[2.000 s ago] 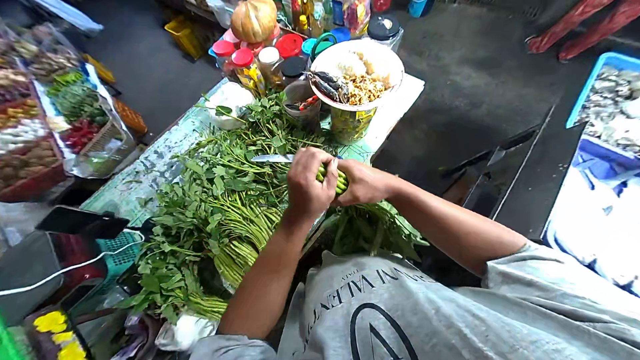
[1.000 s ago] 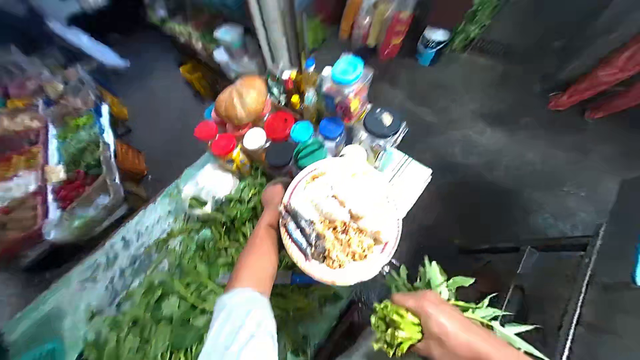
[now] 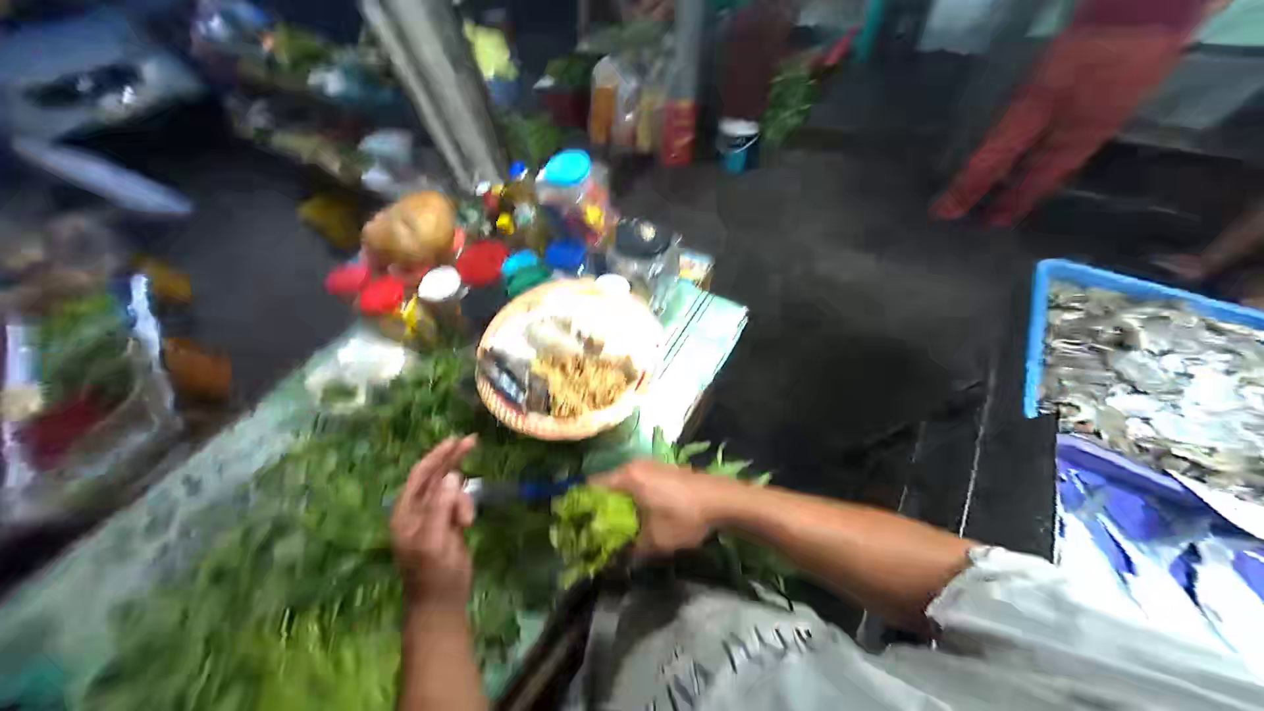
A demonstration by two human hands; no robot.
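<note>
My right hand (image 3: 667, 506) grips a bundle of green stems (image 3: 592, 528), cut ends facing left, with leaves trailing behind toward the right. A knife with a blue handle (image 3: 548, 489) lies beside that hand, pointing left; whether the hand also holds it is blurred. My left hand (image 3: 433, 509), fingers apart, is near the knife's left end, over the heap of leafy greens (image 3: 296, 553), and holds nothing that I can make out. Just beyond both hands stands a bowl of white rice, fish and brown food (image 3: 571, 360) at the table's far end.
Lidded jars (image 3: 642, 247) and a round orange-brown gourd (image 3: 408, 229) crowd the table's far end. A white plastic bag (image 3: 357, 367) lies left of the bowl. At the right are a blue tray of seafood (image 3: 1155, 370) and a purple-lined fish container (image 3: 1136, 533). A person in red trousers (image 3: 1071, 109) stands beyond.
My left hand was at the bowl a second ago and is now back near the knife, away from it. The bundle stays in my right hand, now closer to the left hand.
</note>
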